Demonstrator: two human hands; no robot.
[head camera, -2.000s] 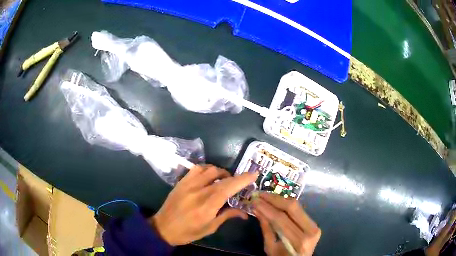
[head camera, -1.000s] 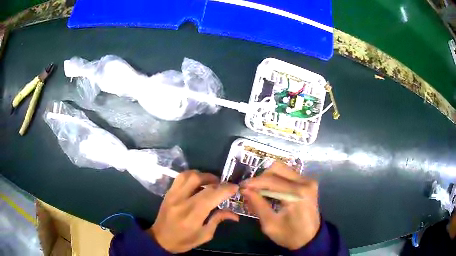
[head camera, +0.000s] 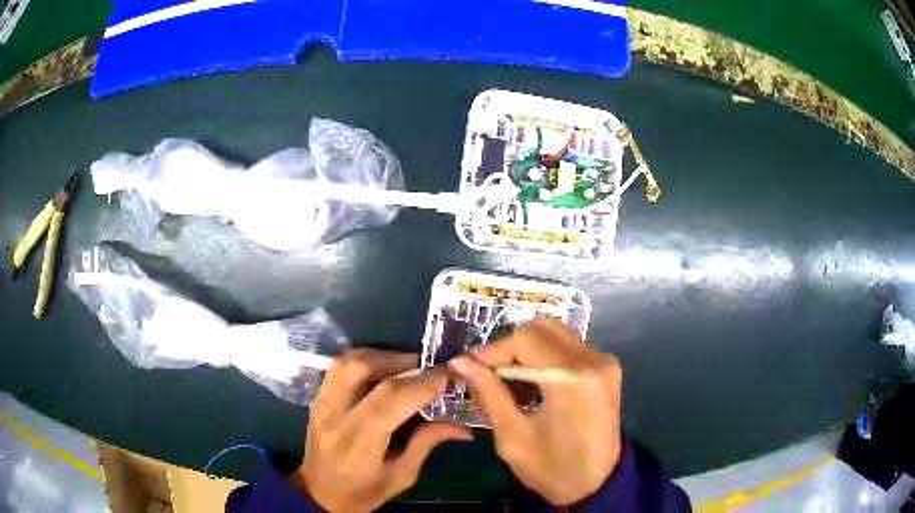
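A white power strip housing (head camera: 507, 286) lies open in front of me, with gold brass strips along its top edge. My left hand (head camera: 376, 421) is at its left side, fingers bent, index fingertip at the inner left part and thumb at the lower edge. My right hand (head camera: 552, 411) holds a pale pointed stick (head camera: 542, 375) and covers much of the housing's right half. Both hands' fingertips meet inside the housing and hide what they touch. The power cord (head camera: 311, 359) leaves on the left into a clear plastic bag (head camera: 191, 336).
A second open housing (head camera: 470, 160) with a green circuit board (head camera: 537, 185) and a protruding brass strip (head camera: 647, 178) lies behind, its cord bagged (head camera: 271, 195). Yellow-handled nippers (head camera: 45, 245) lie far left. A blue corrugated sheet (head camera: 451, 35) spans the back. A cardboard box (head camera: 201, 491) is below.
The view has turned and shifted, so things sit differently in the picture. My right hand has moved up over the housing since two seconds ago, and the stick now lies nearly level.
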